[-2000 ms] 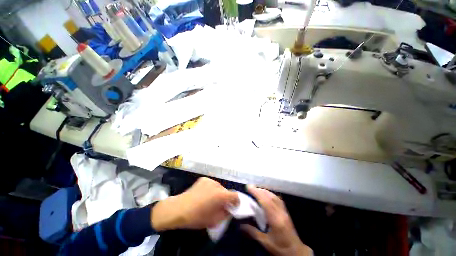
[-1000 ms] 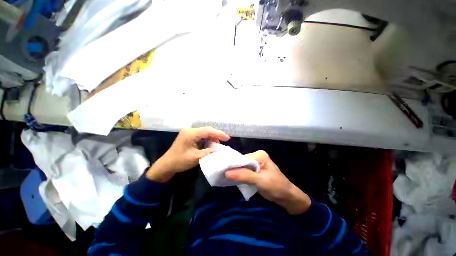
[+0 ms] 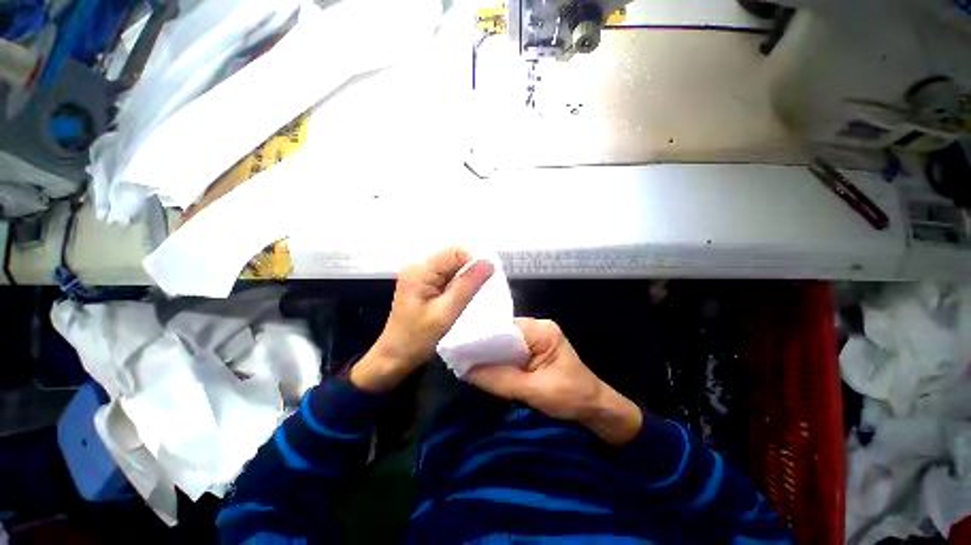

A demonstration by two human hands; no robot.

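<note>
A small white cut piece [image 3: 488, 326] is held folded between my two hands, above my lap at the table's front edge. My left hand [image 3: 424, 309] grips its upper left part, with the thumb on top. My right hand [image 3: 548, 367] holds its lower right end, with the fingers partly behind the fabric. White strips [image 3: 229, 128] lie on the table to the left, one end hanging over the front edge. The sewing machine's needle area [image 3: 532, 80] is beyond my hands and does not touch the piece.
Dark red snips [image 3: 852, 196] lie right of the machine bed. Cardboard with yellow tape [image 3: 270, 259] lies under the strips. A white fabric bundle [image 3: 197, 389] hangs low left beside a blue stool [image 3: 87, 447]. A red crate [image 3: 799, 420] stands at the right, with white pieces [image 3: 914, 394] beyond it.
The view has tilted down since the first frame. Both hands stay on the white piece; my left hand has shifted its grip and the piece now stands more upright between them.
</note>
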